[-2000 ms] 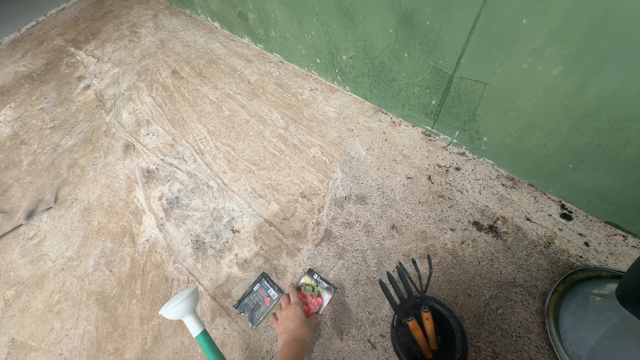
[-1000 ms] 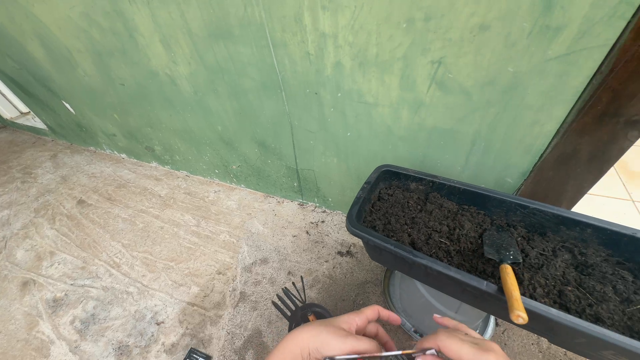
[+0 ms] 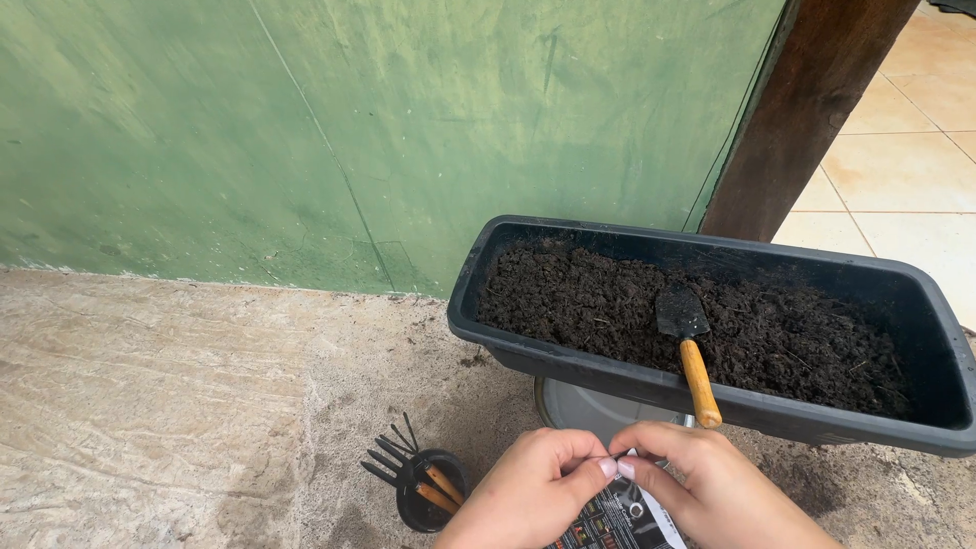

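My left hand [image 3: 550,479] and my right hand [image 3: 683,476] pinch the top edge of a dark printed seed packet [image 3: 610,518] between thumbs and fingers, their thumb tips nearly touching. Beyond them stands a long dark plastic planter [image 3: 579,357] filled with dark soil [image 3: 579,297]. A hand trowel [image 3: 695,366] leans over its near rim, blade on the soil and wooden handle outward. Left of my hands, a black pot [image 3: 418,512] holds small garden tools with wooden handles, a hand fork [image 3: 386,460] among them.
Under the planter is a round grey metal-rimmed container [image 3: 587,406]. A green wall [image 3: 366,137] rises behind, ending at a dark wooden post [image 3: 808,114]. Rough concrete floor [image 3: 152,404] lies at left, and pale floor tiles [image 3: 900,171] show beyond the post.
Two seconds ago one hand was at two seed packets on the floor; now both hands hold a packet near the planter. The view has swung right.
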